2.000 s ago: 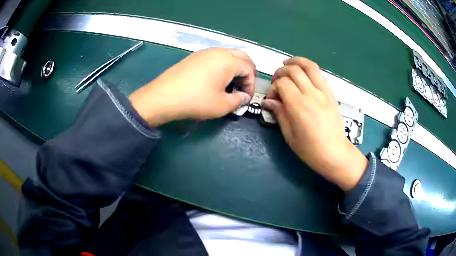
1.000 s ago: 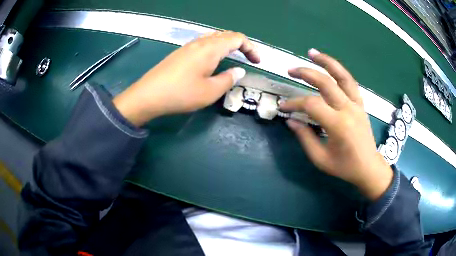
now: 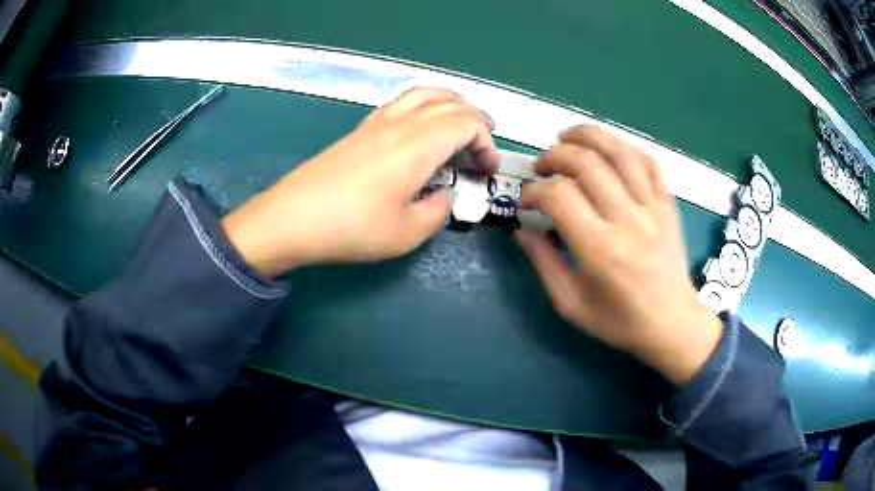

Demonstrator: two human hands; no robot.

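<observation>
A grey metal housing strip lies on the green belt between my hands, its lobed side toward me. A small dark and silver ribbed insert shows in a gap between its lobes. My left hand is closed around the strip's left part, fingers curled over its back edge and thumb at the front. My right hand is at the strip's right part, slightly blurred, fingertips close to the insert. My fingers hide both ends of the strip, so I cannot tell whether the right fingers hold a small part.
Tweezers and a small ring lie at left, near a metal bracket. A four-circle strip lies slanted at right. A round disc is near the belt edge. More strips lie at far right.
Since one second ago, both hands have closed in on the strip, covering more of it. My right hand has moved left. The tweezers, ring and slanted strip appear farther left in view.
</observation>
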